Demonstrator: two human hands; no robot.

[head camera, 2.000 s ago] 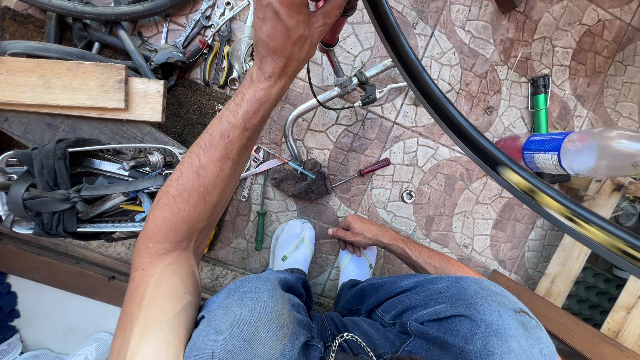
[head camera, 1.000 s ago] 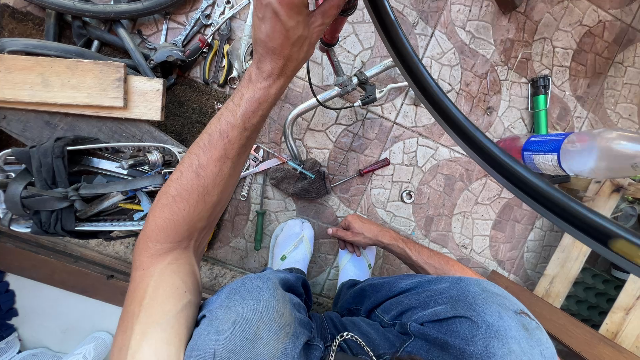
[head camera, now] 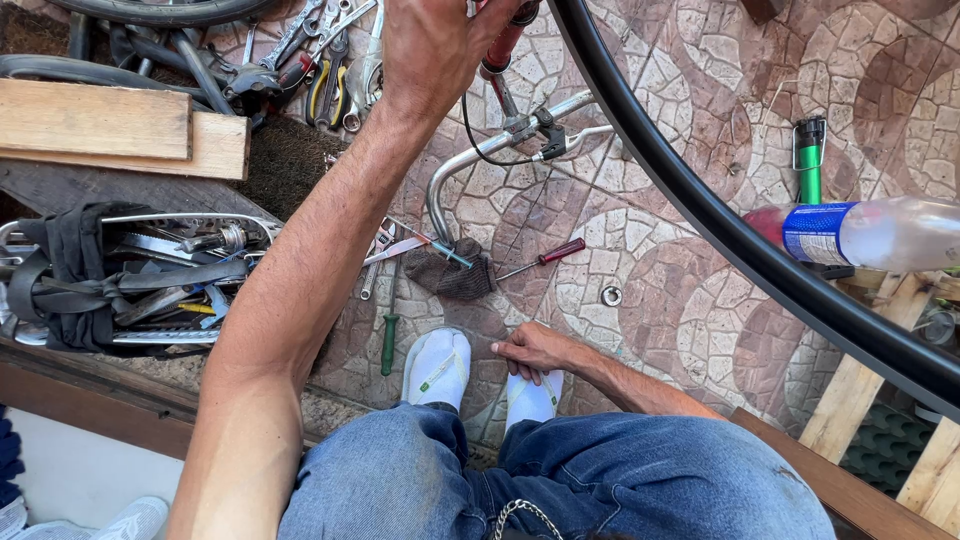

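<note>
My left hand (head camera: pixel 435 52) reaches up to the top edge, beside the red bicycle tube (head camera: pixel 504 46); its fingertips are cut off, so its grip is hidden. To its right curves a black bicycle wheel (head camera: pixel 679 180). Below the tube, chrome handlebars (head camera: pixel 474 156) with a brake lever (head camera: pixel 555 141) lie over the tiles. My right hand (head camera: pixel 529 351) hangs loosely at my sandalled right foot, empty, thumb apart from the bent fingers. Near it lie a red-handled screwdriver (head camera: pixel 562 251), a green-handled one (head camera: pixel 388 343), a metal ring (head camera: pixel 611 296) and a dark cloth (head camera: pixel 450 271) with a syringe (head camera: pixel 452 253) across it.
At left are a tool basket (head camera: pixel 187 219) with tools and black straps, wooden boards (head camera: pixel 94 120), pliers (head camera: pixel 328 90) and black tubing (head camera: pixel 112 73). At right, a plastic bottle (head camera: pixel 889 232) lies beside a green and black cylinder (head camera: pixel 810 161), above wooden slats (head camera: pixel 844 409).
The wheel has turned: the gold stretch along its lower right part in the earliest frame has moved down right and out of view. Both hands look unmoved.
</note>
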